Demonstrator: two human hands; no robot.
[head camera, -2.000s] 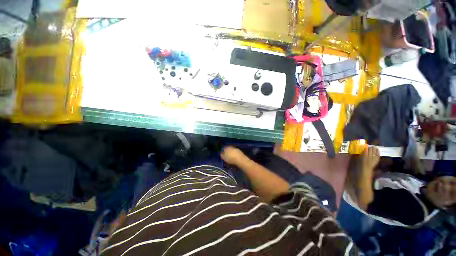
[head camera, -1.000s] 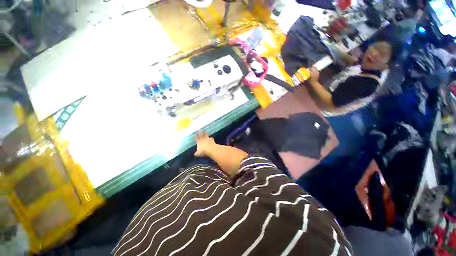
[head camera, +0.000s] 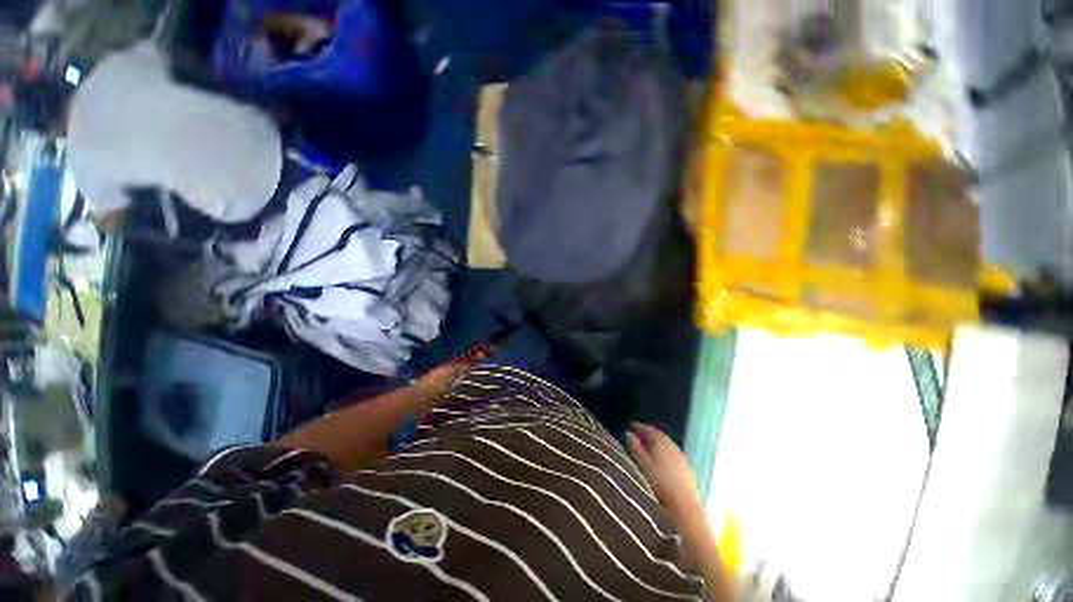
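A stack of dark grey cloth (head camera: 582, 165) lies left of the table, partly over a tan cardboard sheet (head camera: 486, 176). My left hand (head camera: 461, 362) is at the end of my outstretched left forearm, below the dark cloth and apart from it; it is small and blurred, and what its fingers do is hidden. My right hand (head camera: 651, 447) is near the table's green edge (head camera: 706, 412), low in the view. Its fingers are blurred, and I cannot tell whether it touches anything.
A white and dark cloth pile (head camera: 353, 282) lies at the left, beside a grey-blue bin (head camera: 206, 394). A pale rounded seat-like shape (head camera: 177, 129) and a blue crate (head camera: 318, 100) are at the upper left. A yellow-taped board (head camera: 847, 223) adjoins the white table (head camera: 812, 435).
The view has swung left; the sewing machine and other worker have left the picture. The dark stack, cloth pile and my left forearm now show. My right hand remains near the table edge.
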